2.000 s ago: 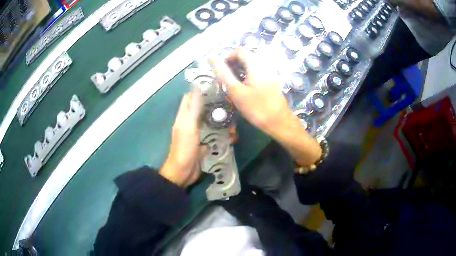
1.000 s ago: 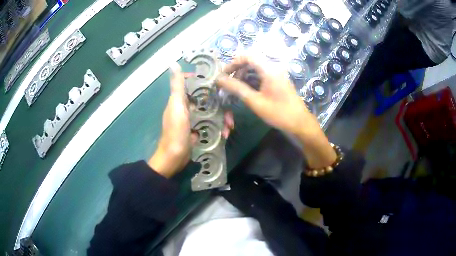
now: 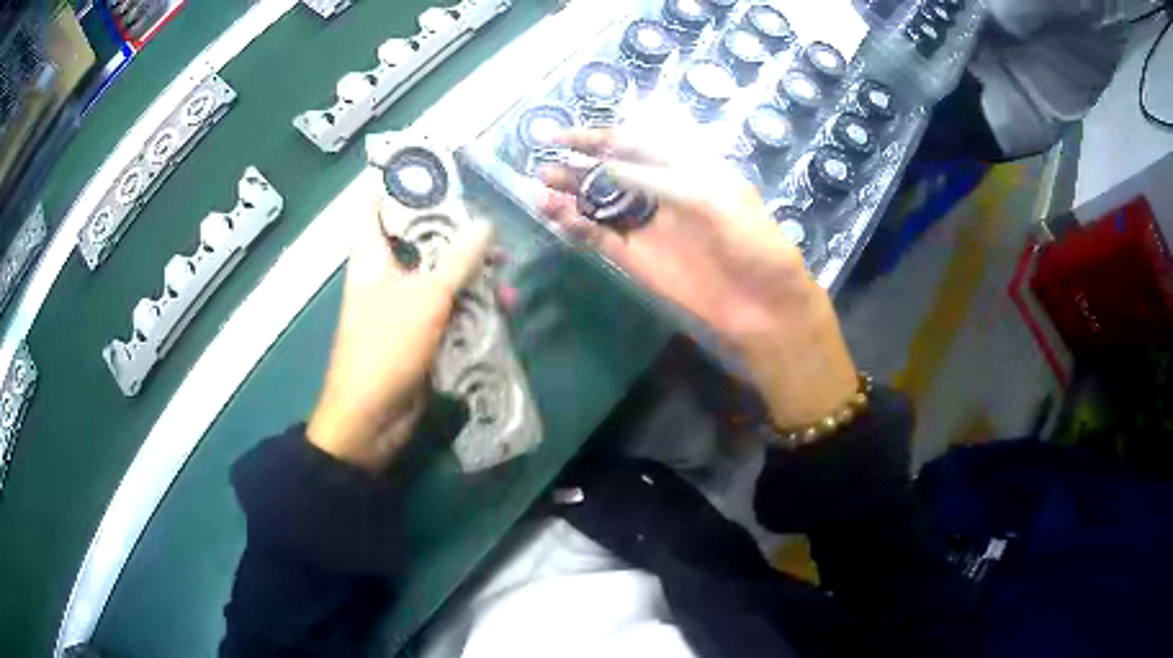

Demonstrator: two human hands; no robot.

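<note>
My left hand (image 3: 386,341) grips a grey four-seat housing bar (image 3: 489,409), held tilted above the green surface. One black-rimmed round insert (image 3: 417,177) sits in the bar's top seat; the lower seats look empty, and my fingers partly cover the second. My right hand (image 3: 708,251) is right of the bar, palm turned up, with another black round insert (image 3: 618,197) held at the fingers. A clear blister tray (image 3: 859,193) with rows of black round inserts lies beyond my right hand, partly washed out by glare.
Scalloped grey bars (image 3: 193,285) and bars with round seats (image 3: 157,165) lie on the green surface (image 3: 245,437) at the left, beside a curved white stripe (image 3: 154,482). A red crate (image 3: 1113,302) stands on the floor at the right. Another person's sleeve (image 3: 1048,77) shows at upper right.
The bar has moved left, and a black insert now sits in its top seat, which looked empty one second ago. My right hand has turned palm up with an insert. Bars on the surface have shifted.
</note>
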